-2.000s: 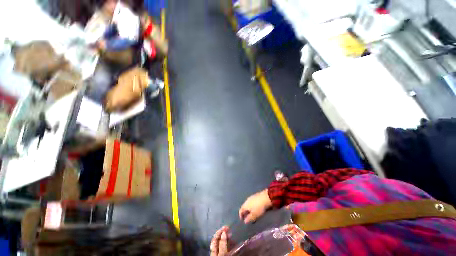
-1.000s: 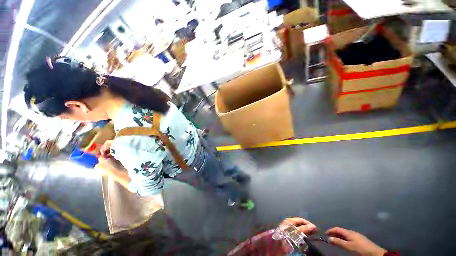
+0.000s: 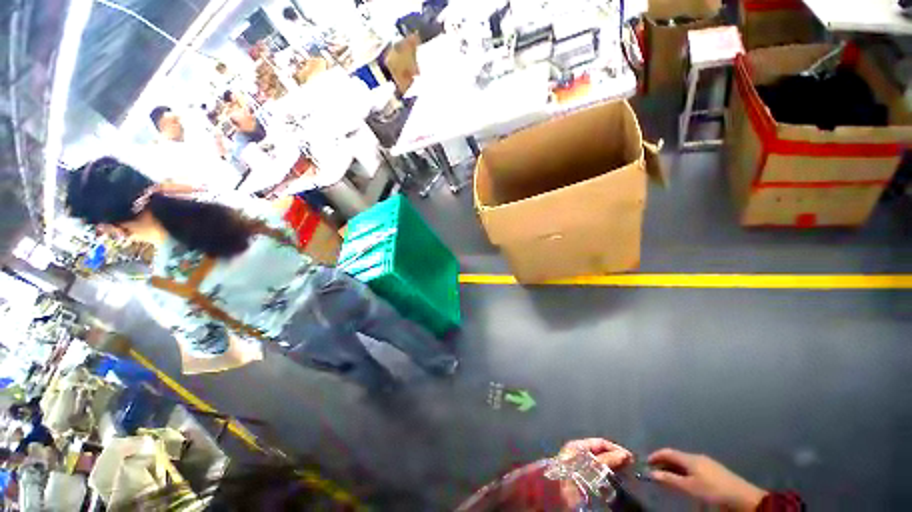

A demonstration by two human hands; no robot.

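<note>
Two hands show small and blurred at the bottom edge, right of centre. My left hand point(image 3: 597, 453) is partly hidden by a clear, shiny crumpled-looking thing point(image 3: 590, 477). My right hand point(image 3: 703, 480), with a red and dark cuff, reaches in from the right, its fingertips close to the left hand. A small dark thing point(image 3: 640, 470) shows between the fingertips; I cannot tell what it is or whether either hand grips it. A dark reddish curved surface lies below the left hand, cut off by the edge.
A person point(image 3: 290, 290) in a floral top stands at left, bent over a pale piece. A green crate point(image 3: 425, 270), an open carton point(image 3: 570, 225) and a carton of black material point(image 3: 825, 180) stand beyond. A yellow line point(image 3: 720, 281) crosses the grey floor. Beige pieces point(image 3: 150, 470) are heaped lower left.
The view has swung from the aisle to the person at left; since one second ago the green crate has come into view. The hands stay close together at the bottom edge.
</note>
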